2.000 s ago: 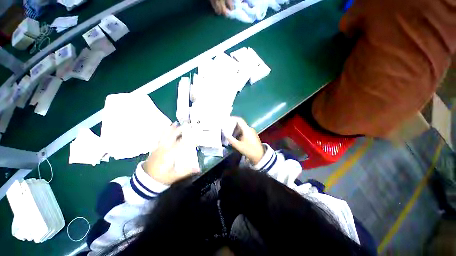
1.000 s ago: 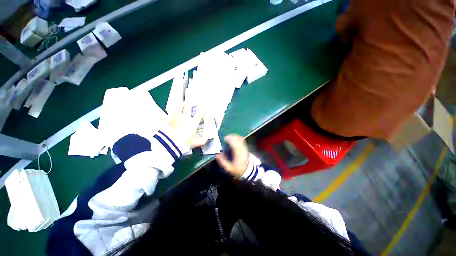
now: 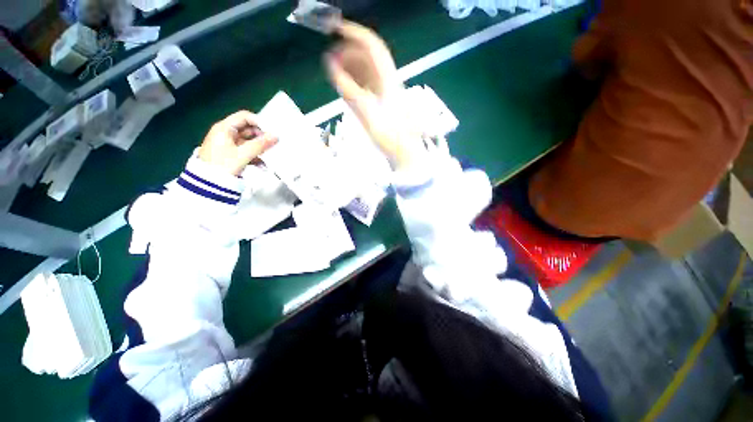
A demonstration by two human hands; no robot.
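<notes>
My left hand (image 3: 233,147) is over the bench and pinches the edge of a white card (image 3: 289,132). My right hand (image 3: 363,78) is blurred and stretched out over the rail and belt. A small printed pack (image 3: 314,15) is at its fingertips; I cannot tell whether they touch it. White cards (image 3: 289,251) lie spread near the bench edge, and a small printed card (image 3: 363,206) lies beside them. Folded white cards (image 3: 433,111) lie to the right, partly behind my right sleeve.
A banded stack of blanks (image 3: 66,325) is at far left, below the pale rail (image 3: 124,218). Printed packs (image 3: 99,107) line the far-left side. Whitish packs (image 3: 499,7) stand at the top. A person in an orange sleeve (image 3: 660,107) is at right, above a red stool (image 3: 549,251).
My right hand has moved from the bench edge up over the belt. My left hand has moved up and left and now holds a card. More cards lie spread near the bench edge.
</notes>
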